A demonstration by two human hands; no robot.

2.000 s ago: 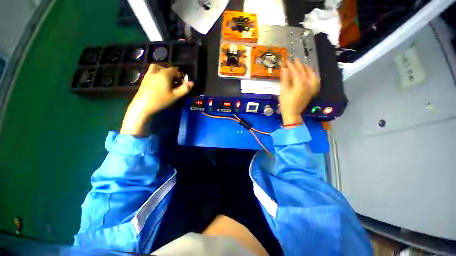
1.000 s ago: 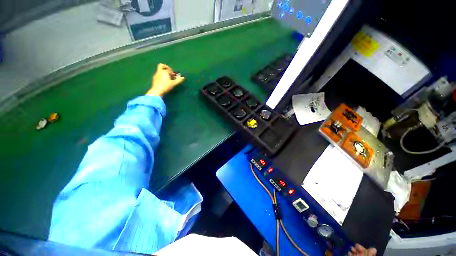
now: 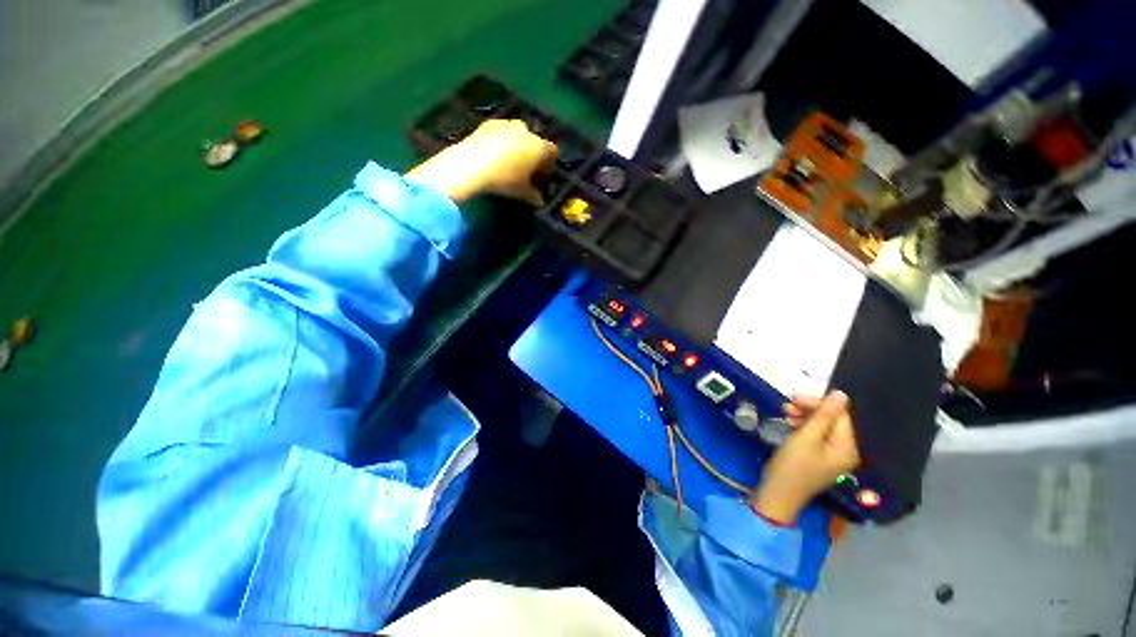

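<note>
The black parts tray [image 3: 648, 243] lies at the centre, with round units in several pockets and a yellow piece [image 3: 576, 210] in one pocket. My left hand [image 3: 511, 158] is over the tray's middle pockets, fingers curled down; whether they hold a unit is hidden. My right hand [image 3: 812, 455] is at the right part of the blue machine front [image 3: 648, 417], fingertips close together near the knobs; nothing can be made out in them. The orange fixture blocks [image 3: 816, 152] sit on their plate behind, partly under the machine head [image 3: 947, 205].
Small round units [image 3: 221, 153] lie on the green belt [image 3: 336, 93] at the left. A second black tray [image 3: 604, 56] lies behind, beside a white post [image 3: 657, 75]. A white sheet [image 3: 792, 311] lies on the black top. An orange-brown cable [image 3: 674, 448] crosses the blue front.
My left hand has moved from over the belt to the tray. My right hand has come further into view. The fixture plate now sits partly under the machine head. The view has shifted.
</note>
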